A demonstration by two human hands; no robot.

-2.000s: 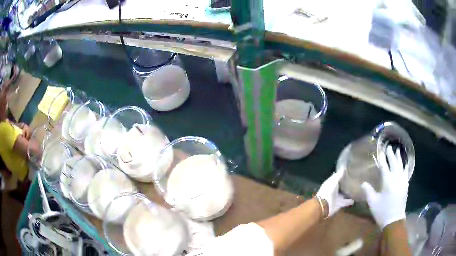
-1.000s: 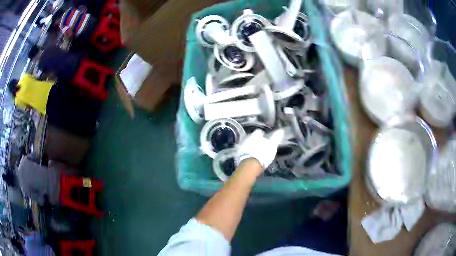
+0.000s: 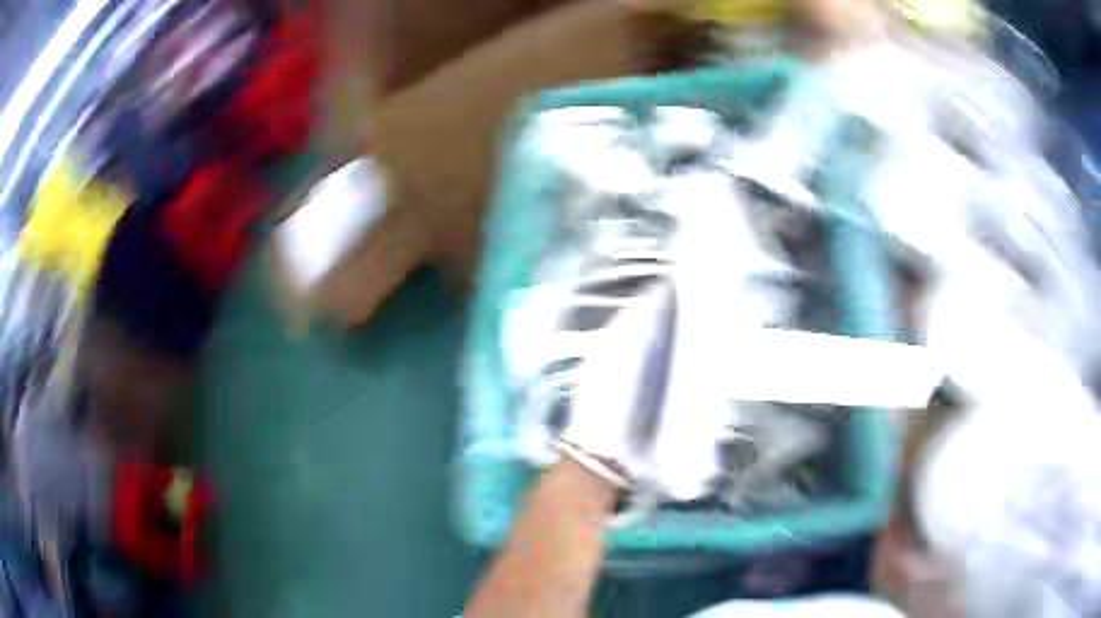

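Note:
The frame is strongly blurred. My left hand [image 3: 628, 380], in a thin white glove, is over the turquoise parts crate [image 3: 483, 398]. It is closed on a white ring-and-stem insert [image 3: 833, 368]. The insert's ring is against my fingers and its flat stem points right, across the crate's right rim. The fingertips are hard to make out. More white inserts lie jumbled in the crate beneath. My right hand is out of the picture; only a pale patch of clothing shows at the bottom edge.
Blurred white tank bodies [image 3: 1002, 483] stand on the brown bench at the right, close to the crate. An open brown carton [image 3: 483, 133] is beyond the crate. Red stools [image 3: 217, 223] and a person in yellow [image 3: 73, 223] are at the left, by the green floor.
My left hand, which was reaching among the inserts a second ago, now holds one above the crate. The view has shifted and blurred.

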